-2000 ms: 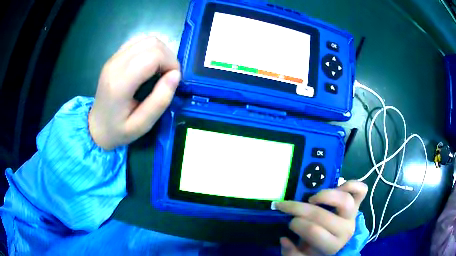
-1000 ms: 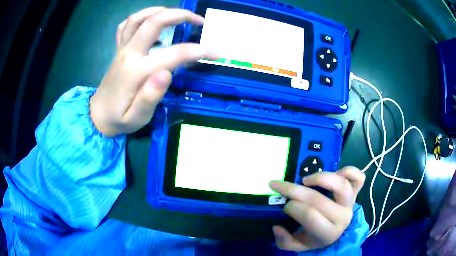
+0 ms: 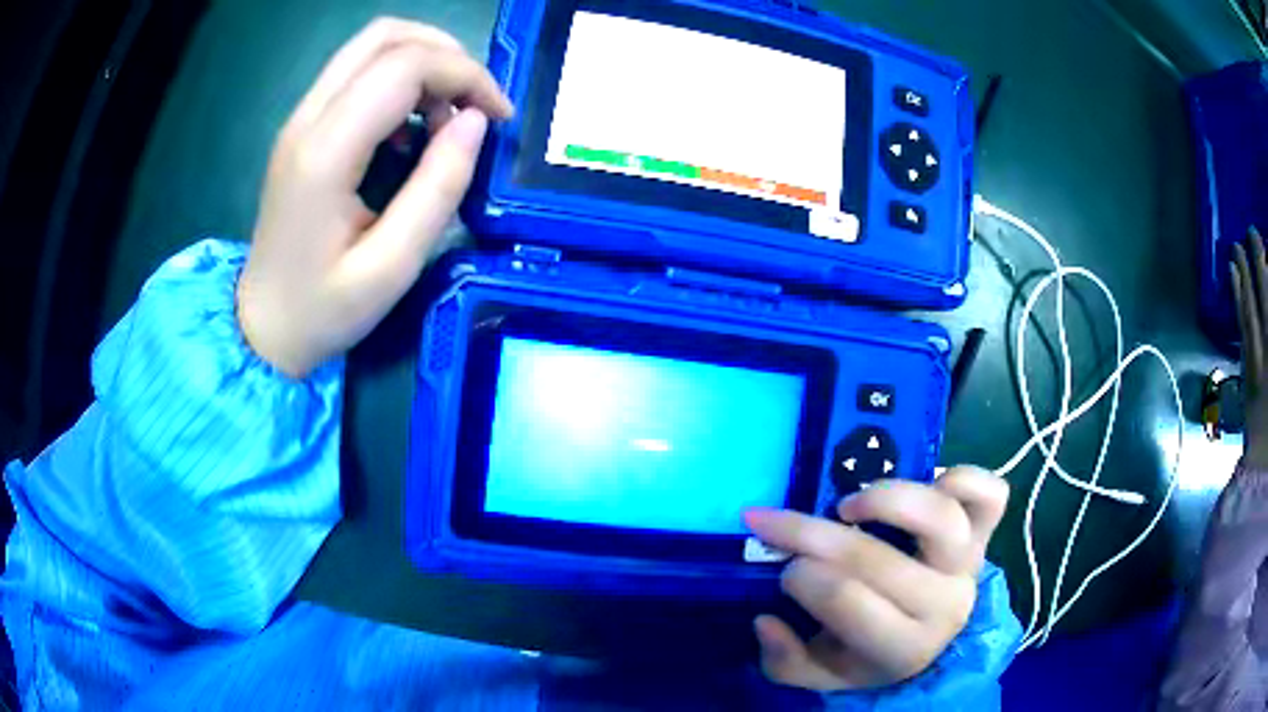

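Note:
Two blue handheld testers lie one above the other on the dark green bench. The upper tester (image 3: pixel 890 257) shows a white screen with a green-orange strip along its bottom edge. The lower tester (image 3: pixel 626 568) shows a cyan screen (image 3: pixel 626 431). My left hand (image 3: pixel 369 195) is at the upper tester's left end, fingers curled, with thumb and fingertips near its edge; whether it grips the case is unclear. My right hand (image 3: pixel 883 577) is over the lower tester's right part, index fingertip at the screen's lower right corner, covering some lower keys. It holds nothing.
A white cable (image 3: pixel 1064 417) lies coiled on the right and runs to the testers' right sides. A small yellow-and-black item (image 3: pixel 1214 403) lies at the right. Another person's hand (image 3: pixel 1253 327) and sleeve show at the right edge, beside a blue object (image 3: pixel 1231 181).
The lower screen has turned from white with a green border to cyan. My left hand has drawn back from over the upper screen to its left edge. Another person's hand has appeared at right.

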